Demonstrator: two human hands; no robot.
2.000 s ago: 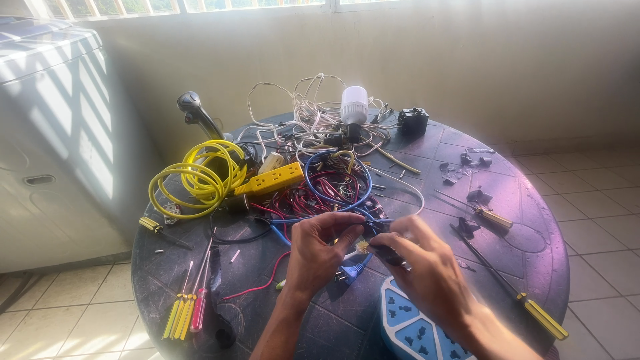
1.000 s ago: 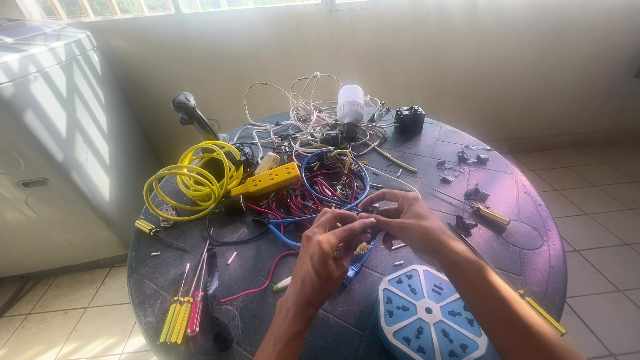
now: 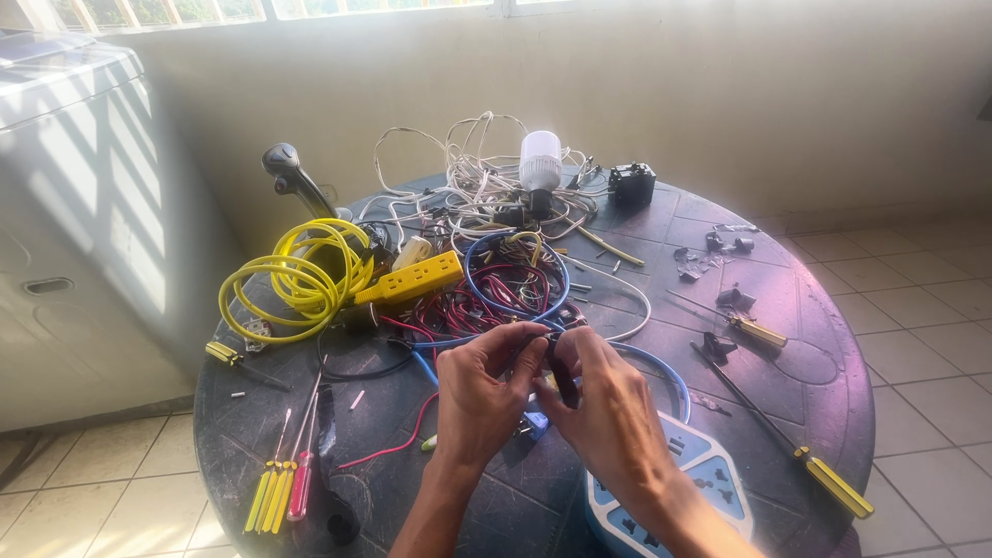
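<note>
My left hand (image 3: 488,387) and my right hand (image 3: 601,380) meet above the near middle of the round dark table. The left thumb and fingers pinch a small dark piece whose shape the fingers mostly hide. Between the right thumb and fingers is a black strip-like piece (image 3: 564,376), perhaps electrical tape. Just beyond the hands run a blue cable (image 3: 674,376) and a tangle of red and black wires (image 3: 496,291). Below them lies a small blue connector (image 3: 533,426). Under my right forearm sits a blue and white multi-socket power strip (image 3: 721,484).
At left are a coiled yellow cord (image 3: 298,271), a yellow outlet strip (image 3: 418,277) and several screwdrivers (image 3: 271,496). White cables (image 3: 480,186), an LED bulb (image 3: 540,159) and a black block (image 3: 632,184) stand behind. More screwdrivers (image 3: 835,484) and black fragments (image 3: 735,298) lie at right.
The black strip-like piece shows in my right hand now. My right hand has turned more upright and its forearm again covers part of the blue and white power strip.
</note>
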